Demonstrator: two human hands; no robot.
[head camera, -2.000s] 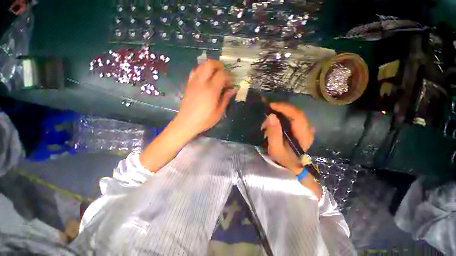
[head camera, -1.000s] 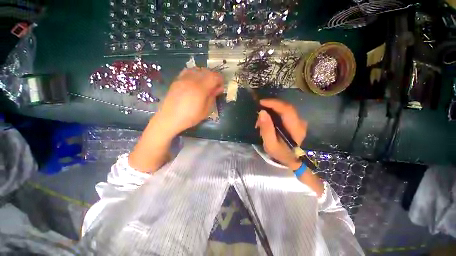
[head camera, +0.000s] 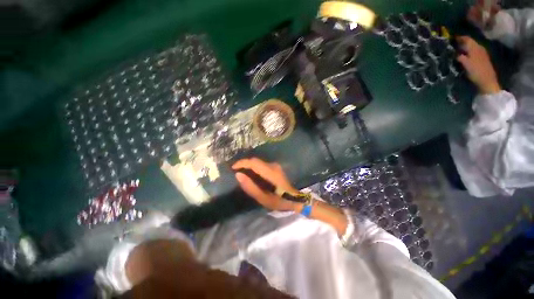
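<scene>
My right hand (head camera: 263, 185) holds the dark soldering iron (head camera: 257, 178) by its handle, below the masking tape pad (head camera: 190, 181). A blue band is on that wrist. Dark lead wires (head camera: 225, 140) lie on the pad beside the round tan dish (head camera: 274, 120) of silvery bits. A large blurred brown shape at the bottom edge, seemingly my left arm or hand (head camera: 170, 268), is very close to the camera; its fingers cannot be made out. The red and white pile of small components (head camera: 111, 204) lies left of the pad.
A clear blister tray (head camera: 117, 120) lies beyond the pad, with shiny wired pieces on its right side. The black soldering station (head camera: 342, 90), a wire coil (head camera: 272, 70) and a yellow tape roll (head camera: 346, 13) stand farther right. Another person's hand (head camera: 479, 65) is near round-pocket trays (head camera: 413, 52).
The view has swung to the right and tilted. My left hand has left the work point, and a blurred arm shape fills the bottom edge. My right hand still holds the iron.
</scene>
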